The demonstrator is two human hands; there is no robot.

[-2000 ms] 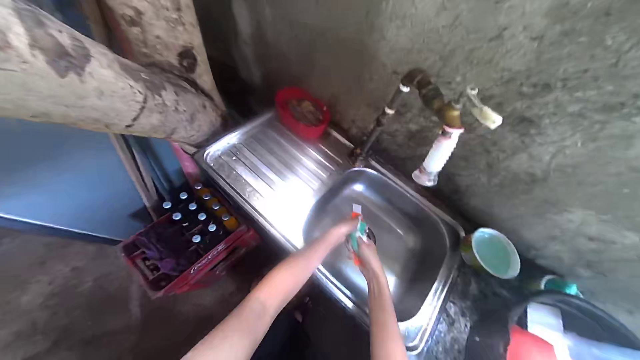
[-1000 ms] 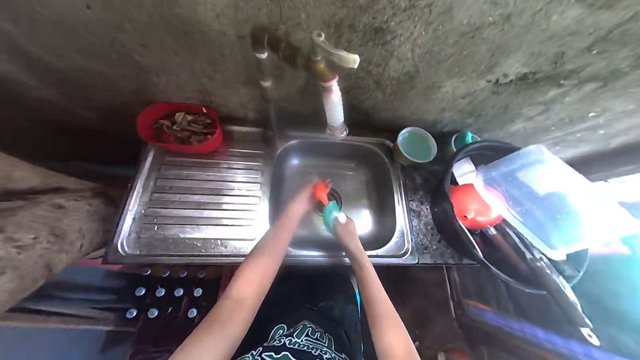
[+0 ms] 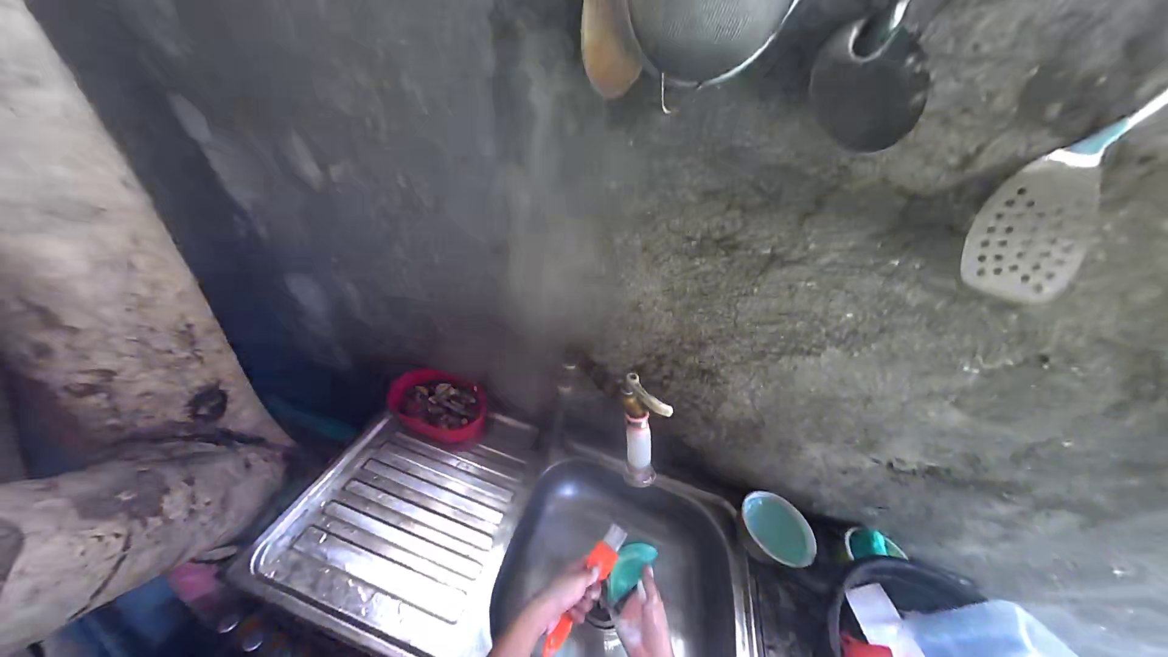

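Over the basin of a stainless steel sink (image 3: 693,566), my left hand (image 3: 573,593) grips an orange-handled tool (image 3: 602,558) with a short pale end; its exact kind is unclear. Close beside it, my right hand (image 3: 646,616) holds a small green object (image 3: 630,570), perhaps a cup or a scrubbing cloth. The tool's pale end points up toward the tap. A brass tap (image 3: 639,401) with a whitish sleeve on its spout (image 3: 639,447) stands behind the basin. The drain is partly hidden by my hands.
A red basin (image 3: 461,433) of dark scraps sits on the ribbed drainboard (image 3: 401,520). Right of the sink are a green bowl (image 3: 780,529), a green cup (image 3: 871,544) and a black tub (image 3: 844,584). A slotted spatula (image 3: 1036,228) and a strainer (image 3: 712,36) hang on the wall.
The view has tilted up, so more of the wall and its hanging utensils show. Both hands remain over the basin with the orange and green things.
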